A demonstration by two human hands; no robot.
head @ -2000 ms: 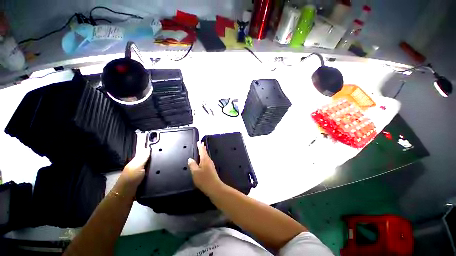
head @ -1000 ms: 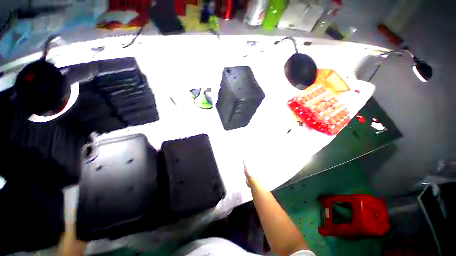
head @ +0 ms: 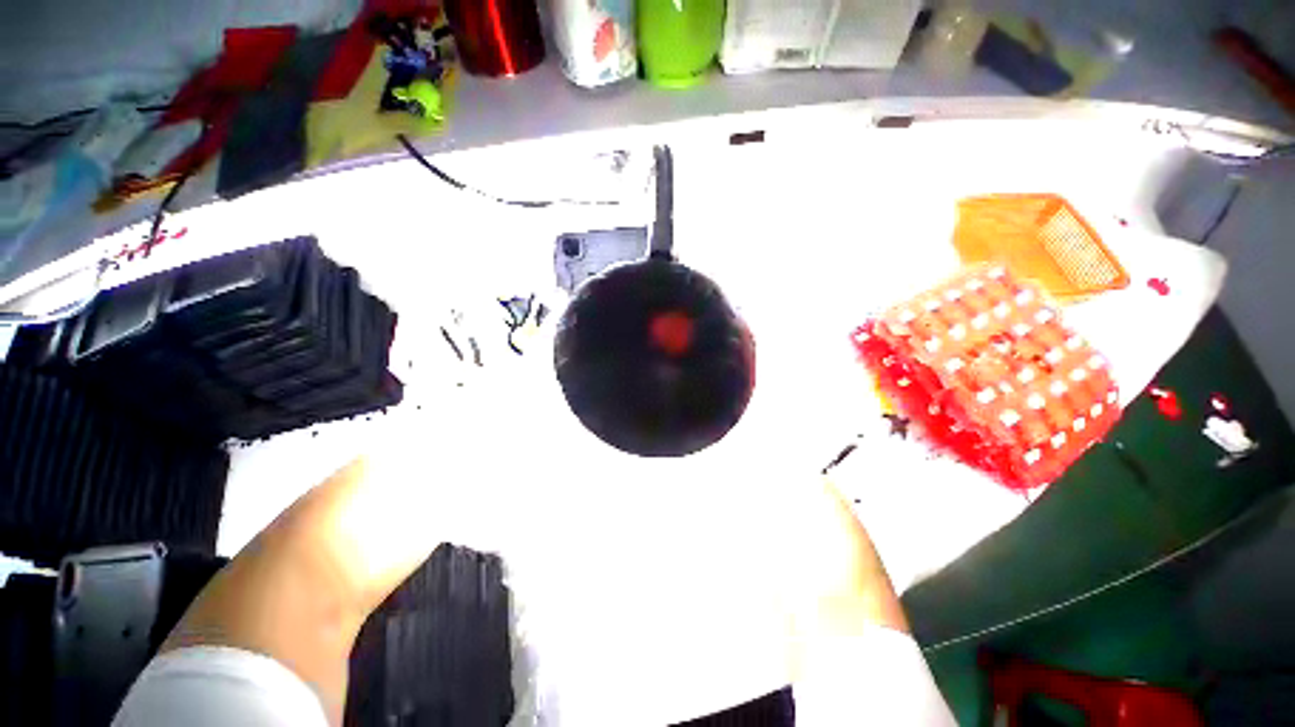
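Note:
My left hand (head: 372,528) and my right hand (head: 841,533) reach forward under the lamp, washed out by glare, so their fingers and grip cannot be told. Between them is a bright white area; whether it holds a clear bag cannot be told. A black block of cases (head: 433,642) with ridged edges stands beside my left forearm. A dark edge (head: 739,709) shows at the bottom, between my arms. Another case stack (head: 597,256) is partly hidden behind the round black lamp head (head: 653,358).
Rows of stacked black cases (head: 242,341) fill the left of the bench. A red perforated basket (head: 1001,376) and an orange basket (head: 1044,244) are at the right. Small tools (head: 523,320) lie left of the lamp. A red stool (head: 1086,699) is on the floor.
The view has shifted and the lamp head now sits in the centre. The case stacks seen in front of me are no longer there in that form. Both hands now reach forward, apart.

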